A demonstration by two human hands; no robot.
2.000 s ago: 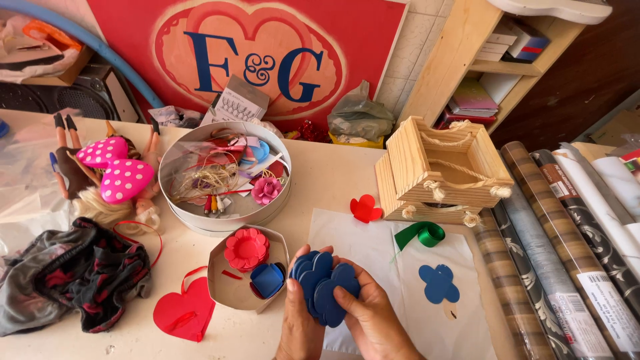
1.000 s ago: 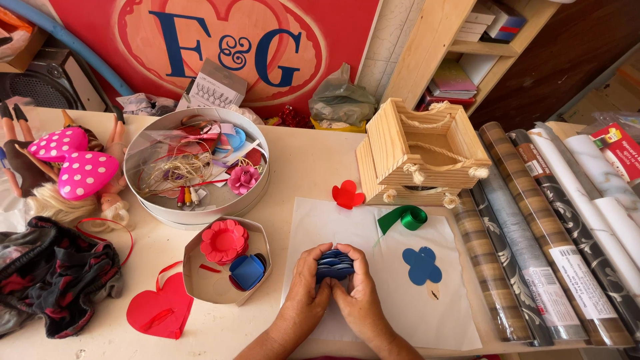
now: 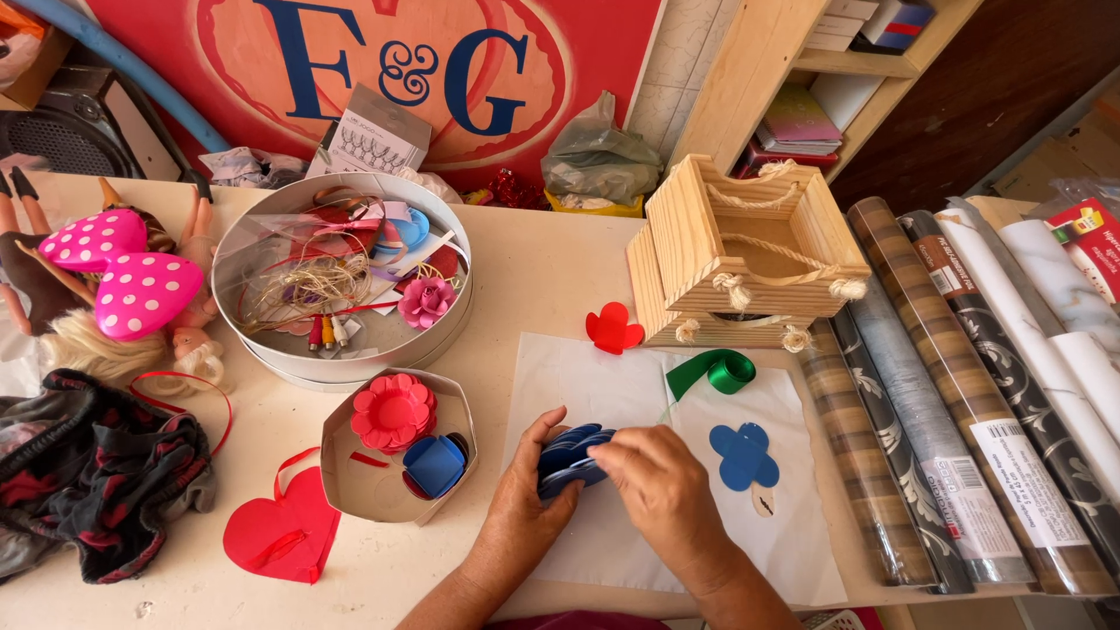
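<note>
My left hand (image 3: 534,494) holds a stack of blue paper flower cutouts (image 3: 570,457) over a white sheet (image 3: 604,542). At the stack's right edge, the fingers of my right hand (image 3: 661,477) pinch or touch the cutouts; which of the two is hard to tell. A single blue flower cutout (image 3: 744,457) lies flat on the sheet to the right, over a small beige piece (image 3: 763,500). Above it rests a coil of green ribbon (image 3: 731,372). A red paper flower (image 3: 613,329) lies past the sheet's top edge. The cardboard tray (image 3: 398,509) on the left holds red and blue paper flowers.
Left of the sheet are a red paper heart (image 3: 284,525), a round white box (image 3: 350,367) of craft scraps, dark cloth (image 3: 96,481) and dolls with a pink dotted bow (image 3: 122,271). Wooden crates with rope (image 3: 744,254) stand behind; wrapped rolls (image 3: 954,350) line the right.
My hands have turned the stack from flat petals facing up to edge-on. My right hand has shifted from cupping the stack to its right edge, fingers raised.
</note>
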